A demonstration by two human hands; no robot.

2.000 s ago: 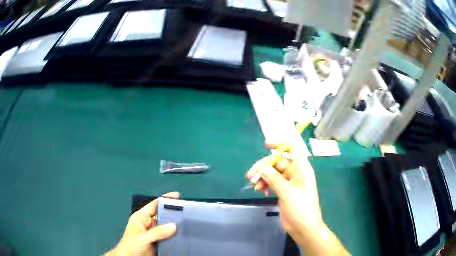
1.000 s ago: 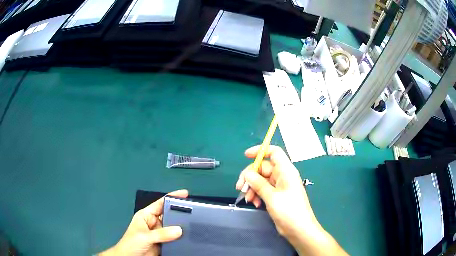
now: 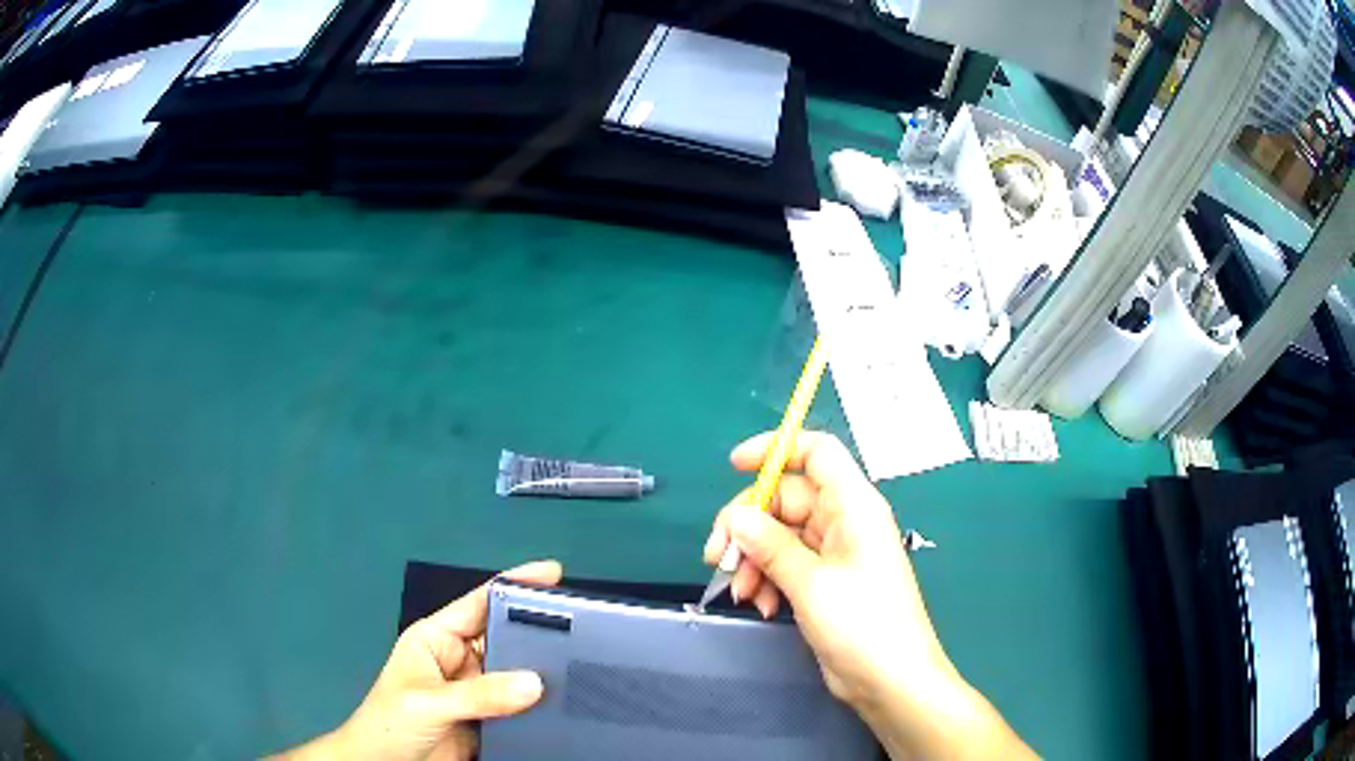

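A silver-grey mini laptop (image 3: 639,677) lies bottom cover up on a black foam pad (image 3: 431,590) at the lower middle, its near part cut off by the picture's edge. My left hand (image 3: 453,677) grips its left side, thumb on the cover beside a dark rubber foot. My right hand (image 3: 817,558) holds a thin yellow-handled craft knife (image 3: 798,416) like a pencil. Its pointed metal tip touches the laptop's far edge near the middle. A small crimped grey tube (image 3: 575,477) lies on the green mat beyond the laptop.
Closed laptops (image 3: 706,92) lie on black foam stacks (image 3: 491,156) along the back and at right. A long paper strip (image 3: 877,350), label card (image 3: 1014,433), parts tray (image 3: 1025,193), white tool cups (image 3: 1167,364) and a metal post (image 3: 1144,208) stand right. A tiny pale piece (image 3: 918,541) lies beside my right hand.
Two seconds ago the knife was held above and beyond the laptop; its tip has come down to the far edge. Over the last second both hands have stayed almost still.
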